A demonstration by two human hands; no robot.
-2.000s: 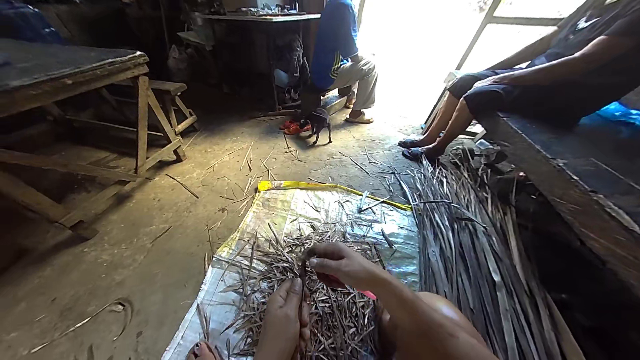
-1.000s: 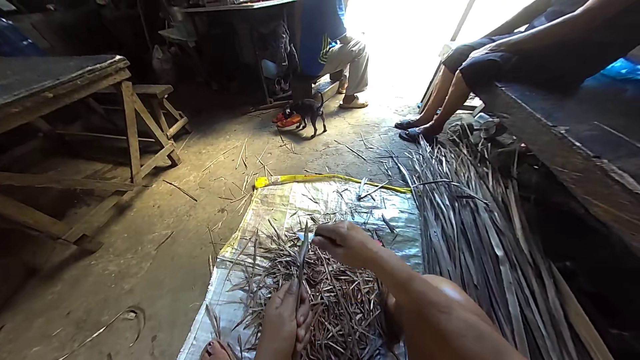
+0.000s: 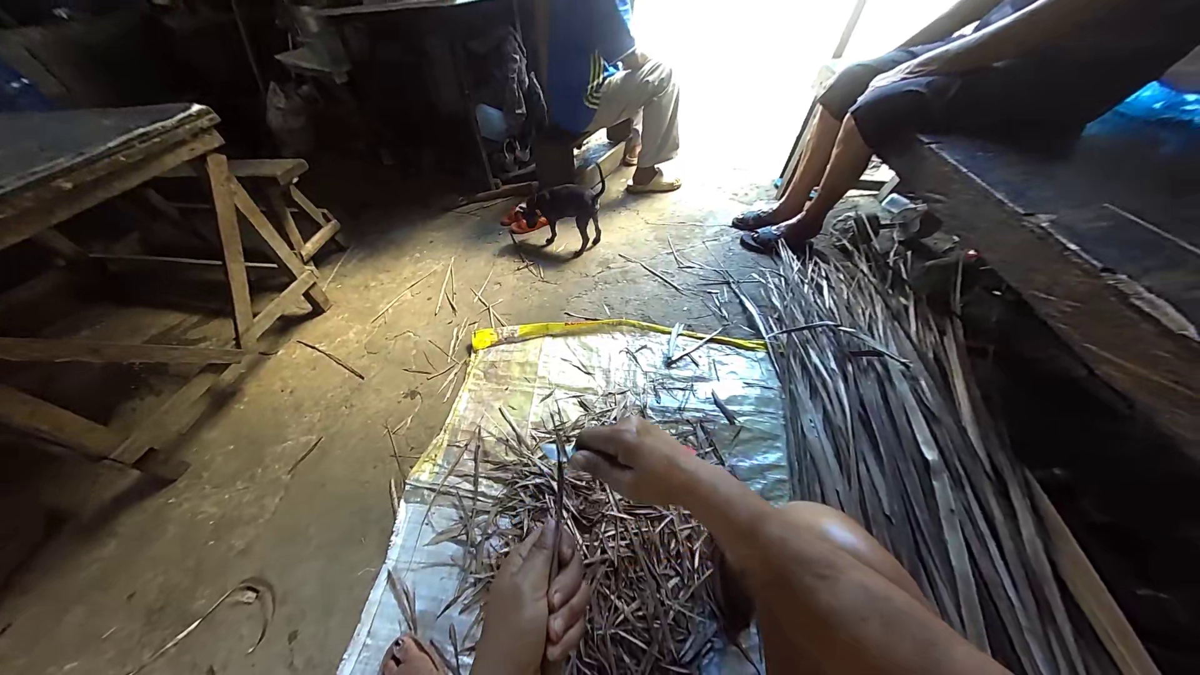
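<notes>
My left hand (image 3: 546, 591) is closed around a thin dried leaf strip (image 3: 560, 487) that stands nearly upright, low in the middle of the head view. My right hand (image 3: 630, 459) is beside the strip's upper part, fingers bent together; a small pale, shiny thing shows at its fingertips, too small to name. Whether the right fingers grip it is hidden. Beneath both hands a heap of short dried leaf pieces (image 3: 647, 572) lies on a woven plastic sheet (image 3: 572, 375) with a yellow edge. To the right lies a long pile of dried leaf strips (image 3: 872, 441).
A wooden table (image 3: 112, 155) and a wooden bench (image 3: 253, 171) stand at left. A small black dog (image 3: 567, 208) stands by orange footwear (image 3: 527, 223). One person (image 3: 647, 103) sits near the doorway; another (image 3: 844, 141) sits on a dark platform (image 3: 1069, 272) at right.
The strip in my left hand now stands upright above it. My right hand has moved from above the left hand to beside the strip. The dog has turned side-on by the orange footwear.
</notes>
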